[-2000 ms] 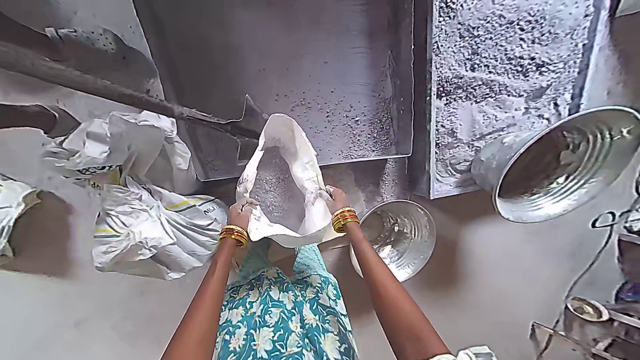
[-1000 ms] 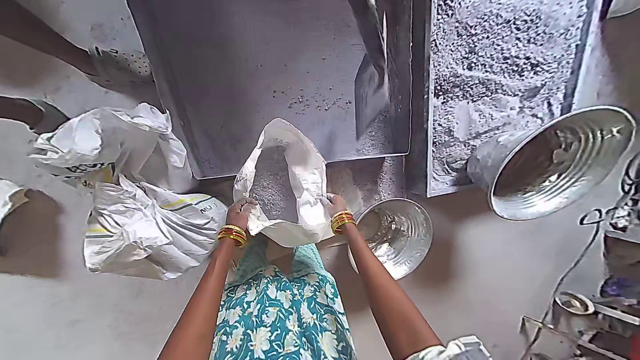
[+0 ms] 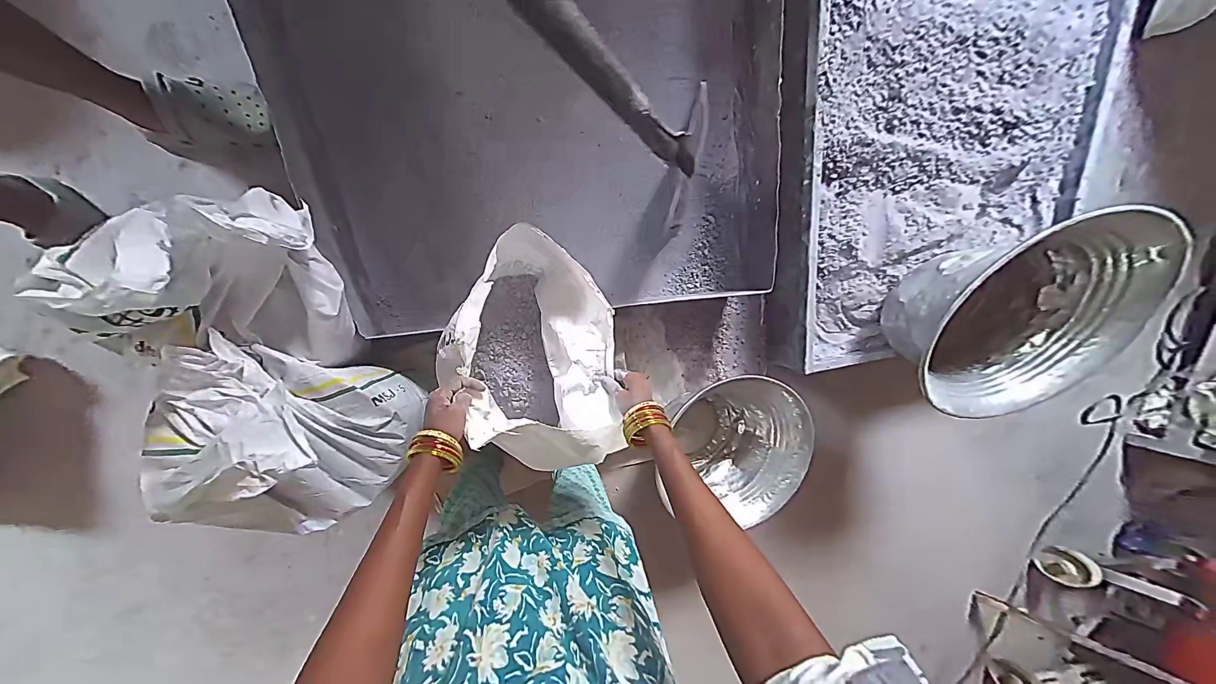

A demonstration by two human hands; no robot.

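A white woven sack (image 3: 591,366) stands open-mouthed at the front edge of a large metal tray (image 3: 456,123). My left hand (image 3: 454,408) grips the left side of its rim, and my right hand (image 3: 630,391) grips the right side. Grey granular material (image 3: 513,351) shows inside the sack. Over the tray is a long-handled tool (image 3: 608,71), its blade near loose granules at the tray's right front corner. Who holds the tool is out of view.
Two white sacks (image 3: 275,427) lie at left, near another person's feet (image 3: 214,109). A metal bucket (image 3: 750,446) is beside my right forearm. A larger metal tub (image 3: 1054,313) leans by a trough of grey powder (image 3: 950,142). A cable (image 3: 1073,494) and clutter are at right.
The long-handled tool has moved from beside the sack, at the tray's left, over to the tray's right side. Both my hands keep hold of the sack's rim.
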